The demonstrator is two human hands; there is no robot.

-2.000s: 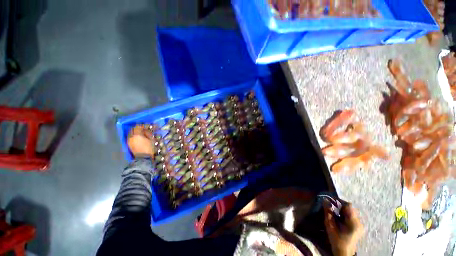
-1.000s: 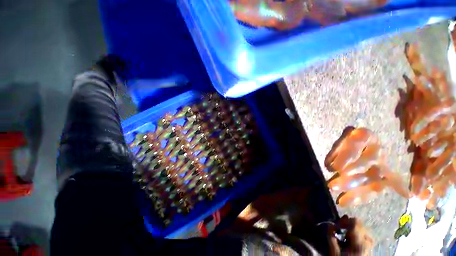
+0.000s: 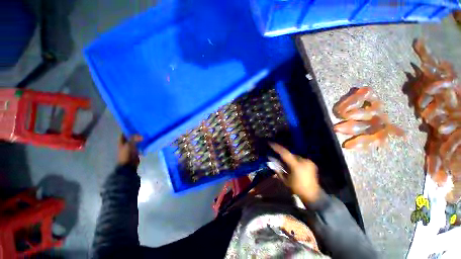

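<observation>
My left hand [image 3: 130,150] grips the lower left corner of a bare blue tray [image 3: 167,66], which is tilted over the back of the filled tray. The filled blue tray [image 3: 175,174] lies beside my lap, below the table edge, with close rows of small dark glinting pieces [image 3: 212,144] in it. My right hand [image 3: 301,174] is over its near right part, index finger extended towards the pieces. A small, blurred pale and dark tool [image 3: 276,166] shows at my right fingers.
A speckled table [image 3: 374,187] at right bears a small group of orange-brown pieces [image 3: 359,121], a larger heap [image 3: 442,111] and yellow-faced round parts [image 3: 422,203] by white paper. A blue crate [image 3: 349,17] stands at its top edge. Red stools [image 3: 45,119] are at left.
My left hand has left the filled tray, reached to the bare blue tray and pulled its corner down-left over the filled one. My right hand has moved left from the table edge to the filled tray.
</observation>
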